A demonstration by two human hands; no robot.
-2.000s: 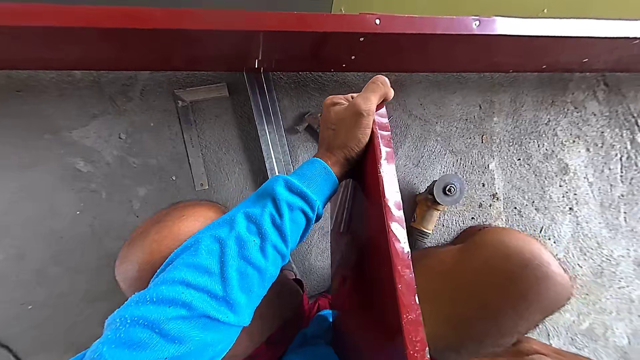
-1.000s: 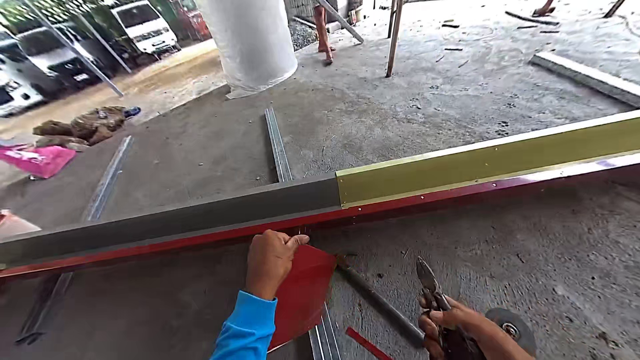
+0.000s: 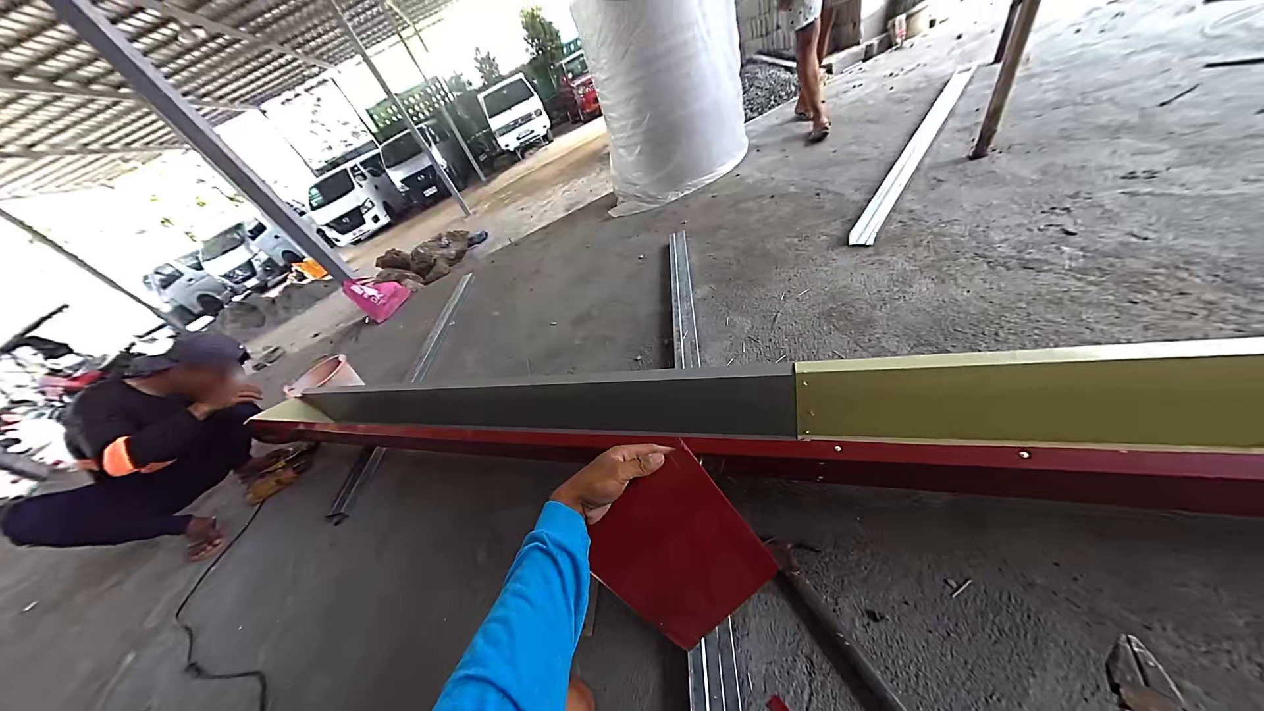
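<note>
My left hand [image 3: 614, 480], in a blue sleeve, grips the upper left corner of a red sheet metal piece [image 3: 683, 553] between thumb and fingers. The piece hangs tilted just in front of a long folded metal panel with a red lower flange [image 3: 918, 462] and grey and olive upper faces [image 3: 1017, 400]. Rivet heads dot the flange and the joint of the two colours. Out of view is my right hand; the dark metal jaws of snips [image 3: 1141, 670] show at the lower right edge, and what holds them is hidden.
Metal channels [image 3: 683, 296] lie beneath and beyond the panel. A dark-handled tool [image 3: 834, 632] lies right of the red piece. At left a person [image 3: 163, 434] squats by a power tool [image 3: 279, 474] and bucket [image 3: 331, 375]. Another person's legs [image 3: 812, 69] stand beyond a wrapped white roll [image 3: 662, 99].
The view has lifted and swung left. One second ago my right hand was visible with the snips; now it is out of view. My left hand holds the red piece higher in view, its face more exposed.
</note>
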